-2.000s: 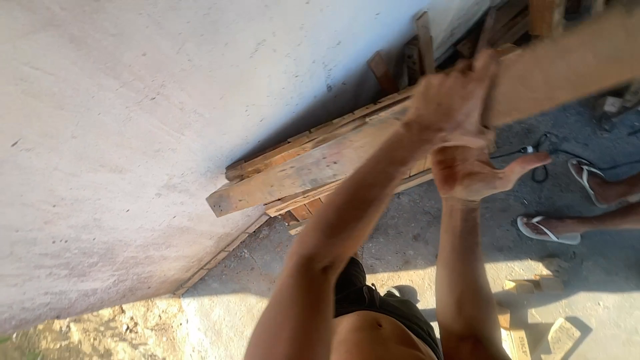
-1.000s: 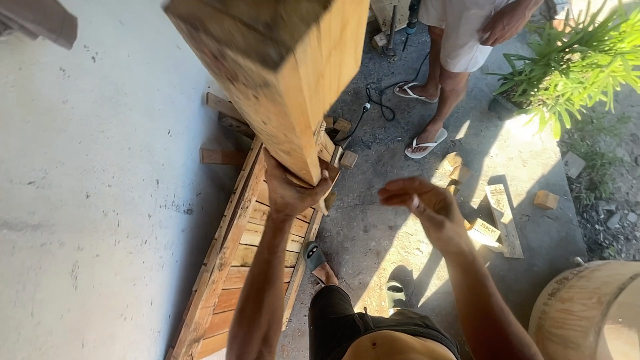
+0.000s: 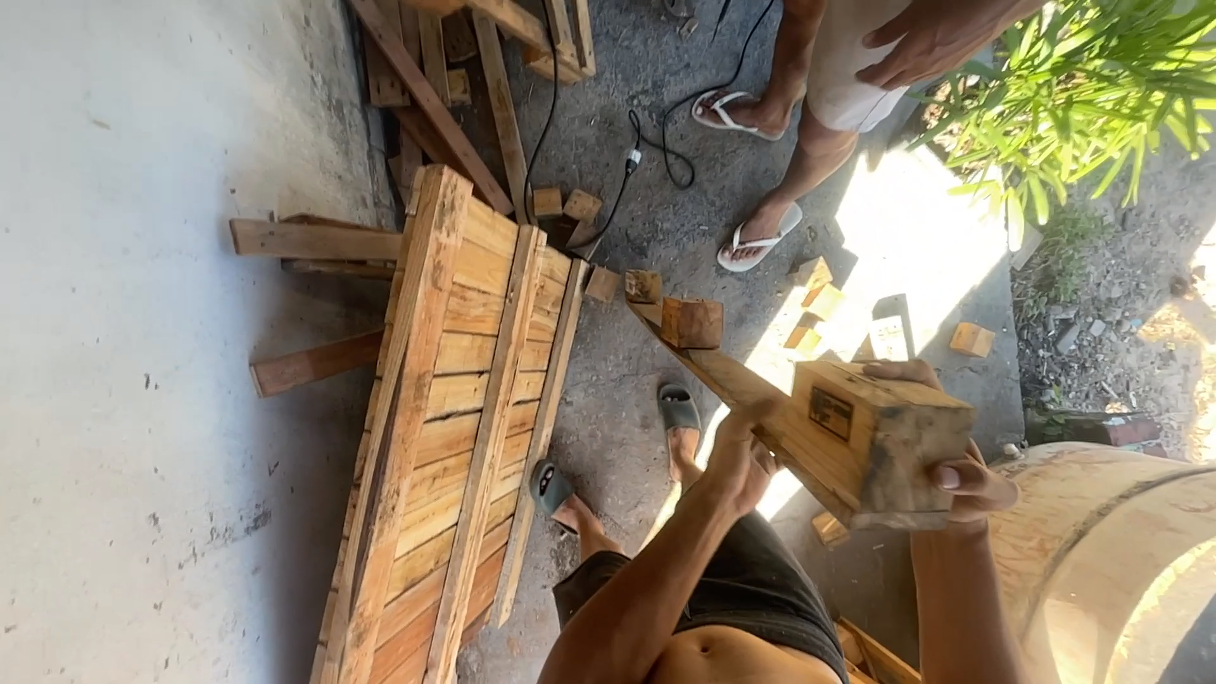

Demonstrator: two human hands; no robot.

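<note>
A wooden pallet piece (image 3: 750, 380), a board with several blocks on it, is held up between my two hands. My left hand (image 3: 739, 461) grips the board's edge near its middle. My right hand (image 3: 974, 484) is wrapped around the large end block (image 3: 917, 456), with the thumb on its near end and fingers over the far side; that block bears a dark printed mark. Two smaller blocks sit toward the board's far end. To the left, a slatted wooden pallet (image 3: 432, 427) leans by the wall.
A person in flip-flops (image 3: 750, 247) stands ahead, near a black cable (image 3: 632, 166). Loose wood blocks (image 3: 972, 339) lie on the concrete. Planks (image 3: 427, 95) lean beyond the pallet. A round drum-like container (image 3: 1073, 532) stands at right, and a leafy plant (image 3: 1064, 95) grows at upper right.
The held piece has moved from above the slatted pallet to the right. My right hand, apart from the wood one second ago, now grips its end block. The view has shifted.
</note>
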